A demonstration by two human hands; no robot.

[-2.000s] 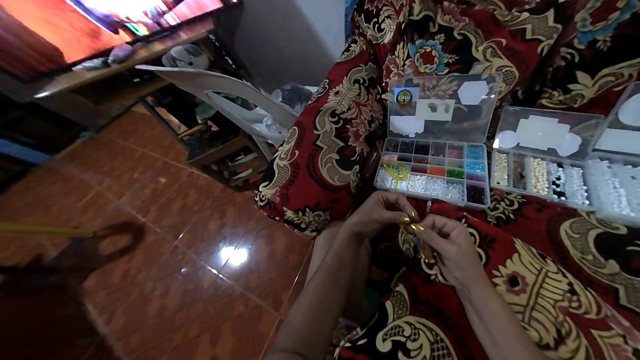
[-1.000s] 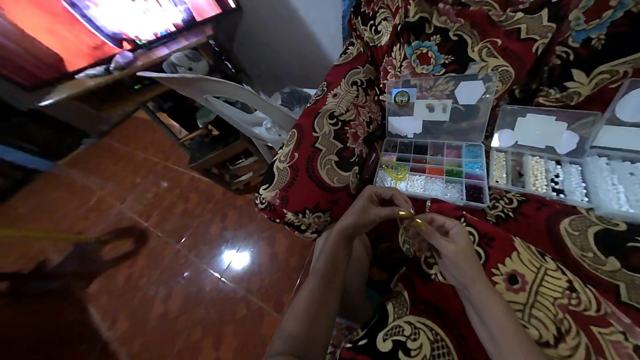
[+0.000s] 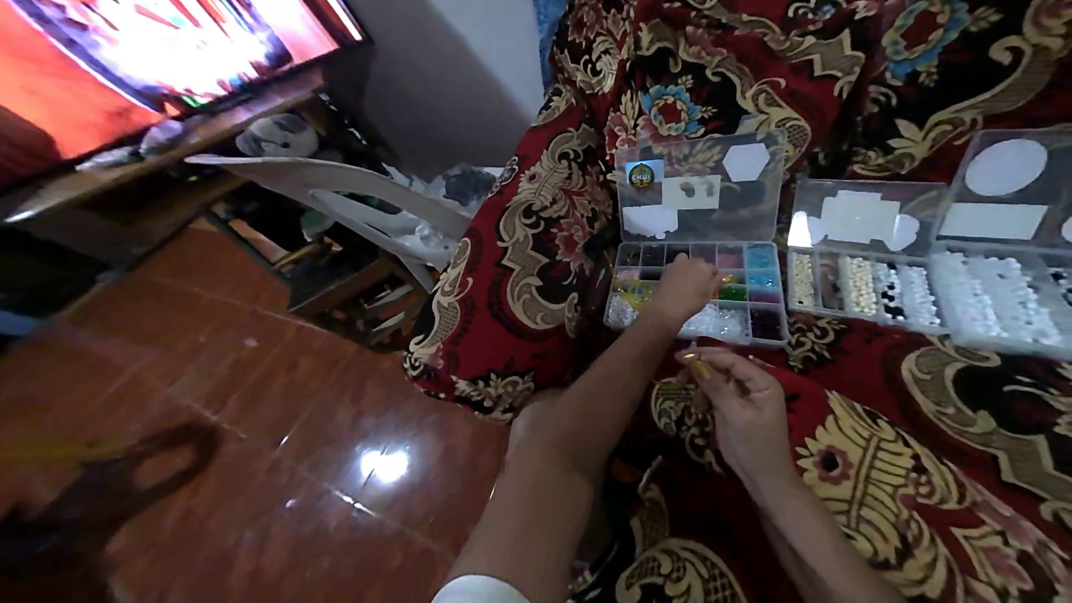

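Observation:
My left hand [image 3: 685, 289] reaches over the middle of a clear plastic compartment box of coloured beads [image 3: 620, 322], covering some compartments; its fingertips are too small and dim to show whether they grip a bead. In front of the box, my right hand [image 3: 741, 389] is raised with thumb and forefinger pinched on a small thing that I cannot make out. Yellow strands or beads [image 3: 634, 295] lie at the box's left side. Clear beads [image 3: 724, 322] fill compartments along the near row.
Two more open boxes stand to the right, one with cream and white beads [image 3: 860, 285], one with white beads [image 3: 997, 297]. All rest on a patterned red cloth [image 3: 536, 293]. A white plastic chair [image 3: 352, 201], a lit screen [image 3: 193, 50] and a tiled floor [image 3: 251, 469] are at left.
My left hand has left my right hand and moved forward over the bead box. My right hand stays in front of the box, still pinching.

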